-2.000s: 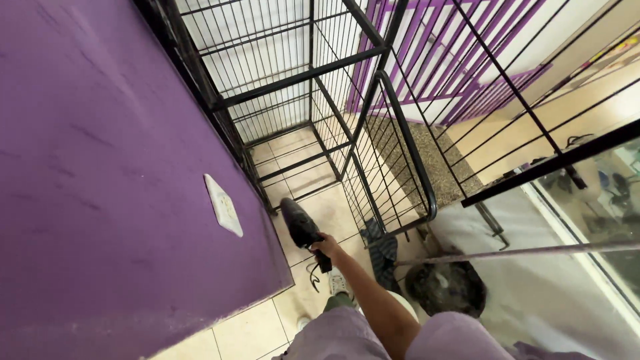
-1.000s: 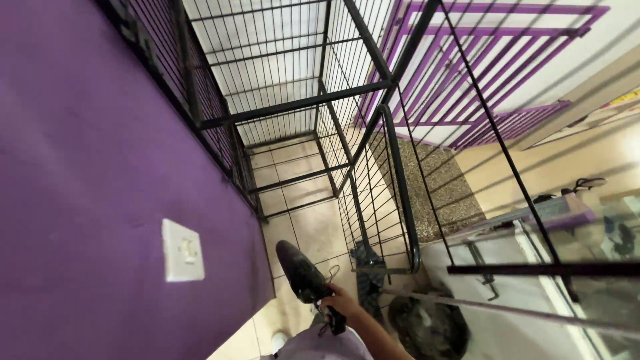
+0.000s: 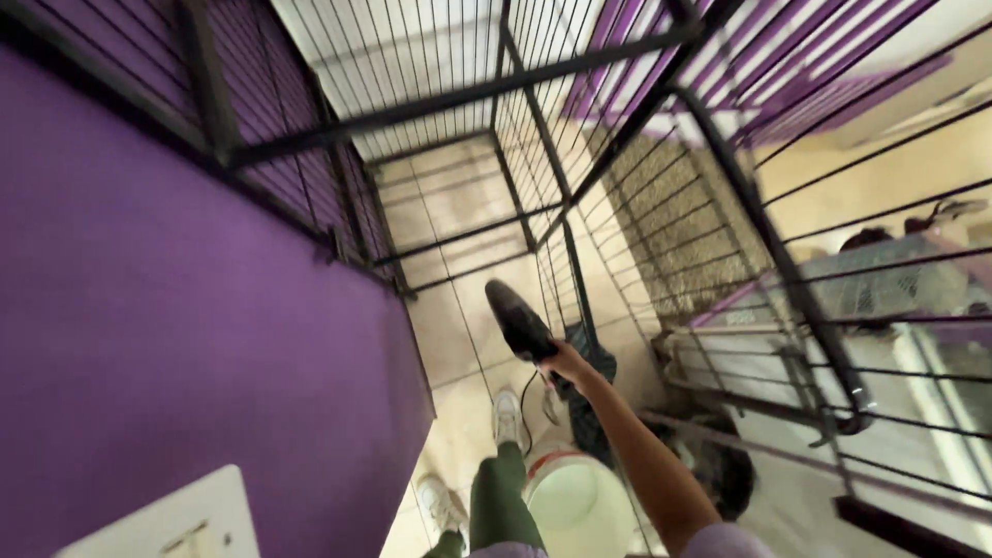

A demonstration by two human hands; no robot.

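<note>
My right hand (image 3: 564, 364) grips a long black object (image 3: 519, 319) with a rounded end, possibly a shoe; blur leaves its kind unsettled. Its rounded end points away from me, over the tiled floor (image 3: 446, 341) in front of the wire cage. A thin dark cord or lace hangs below the hand. Just beyond the held object rises the black wire cage (image 3: 465, 93), and its wire door (image 3: 744, 209) stands swung out to the right. My left hand does not show.
A white bucket (image 3: 581, 504) stands by my legs, with dark cloth (image 3: 593, 387) beyond it. The purple wall (image 3: 194, 310) with a white switch plate (image 3: 178, 527) runs along the left. A speckled mat (image 3: 659, 209) and purple gate (image 3: 837, 93) lie beyond the door.
The view has shifted, bringing the cage nearer and the white bucket and both my shoes into sight. The black object remains in my right hand throughout.
</note>
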